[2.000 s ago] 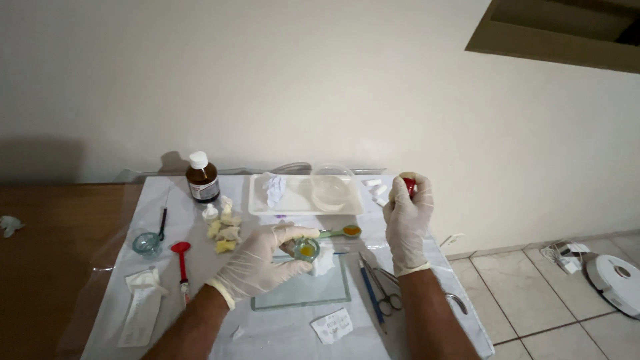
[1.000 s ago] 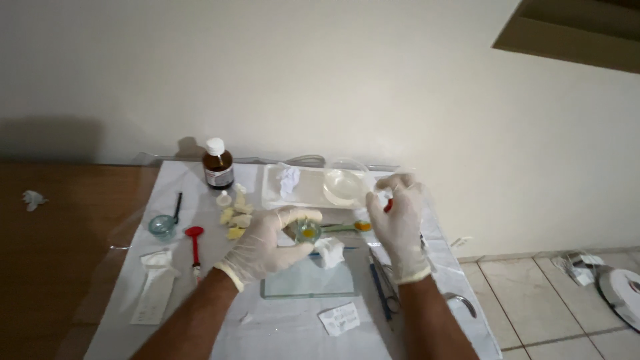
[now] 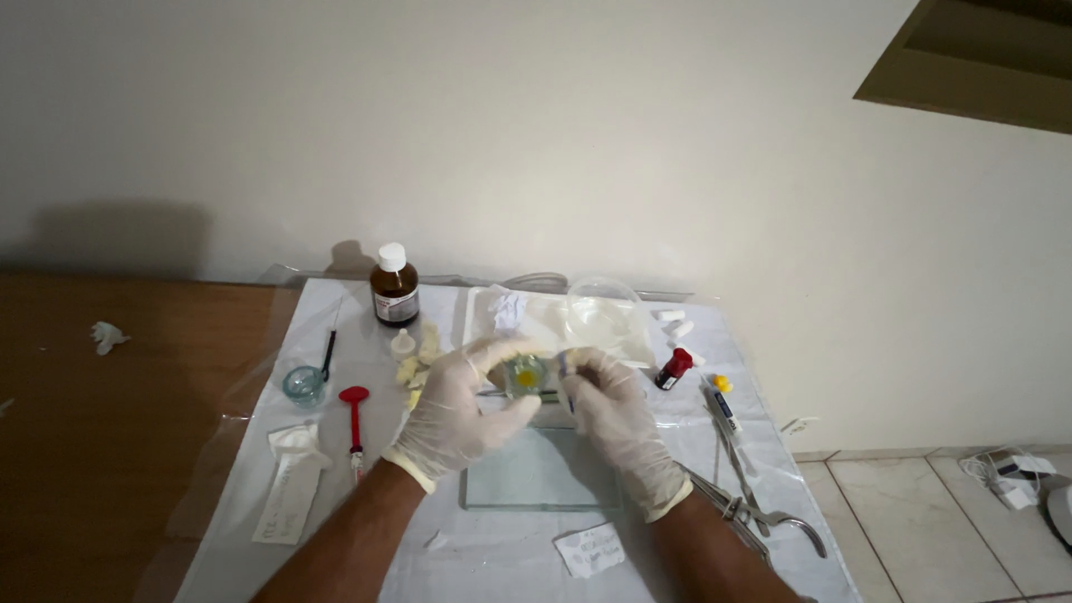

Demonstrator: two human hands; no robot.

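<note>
My left hand (image 3: pixel 469 398), in a pale latex glove, holds a small glass dappen dish (image 3: pixel 525 377) with something yellow in it. Close to its right, my right hand (image 3: pixel 611 410), gloved too, pinches a slim bluish thing (image 3: pixel 567 381) whose kind I cannot tell. Below both hands lies a glass slab (image 3: pixel 540 473). A small dark bottle with a red cap (image 3: pixel 673 369) stands right of my right hand. Behind the hands is a white tray (image 3: pixel 475 322) with crumpled paper (image 3: pixel 508 310) and a clear round bowl (image 3: pixel 605 318).
At the left stand a brown glass bottle (image 3: pixel 394 289) and a glass dish (image 3: pixel 304 386), near a red-headed tool (image 3: pixel 354 410) and a paper strip (image 3: pixel 289 494). Metal forceps (image 3: pixel 737 507), a marked syringe or tube (image 3: pixel 727 413) and cotton rolls (image 3: pixel 682 329) lie right. A written note (image 3: pixel 590 550) is at the front.
My right hand has let go of the red-capped bottle, which now stands on the table, and has come in beside the dish. My left hand still holds the dish.
</note>
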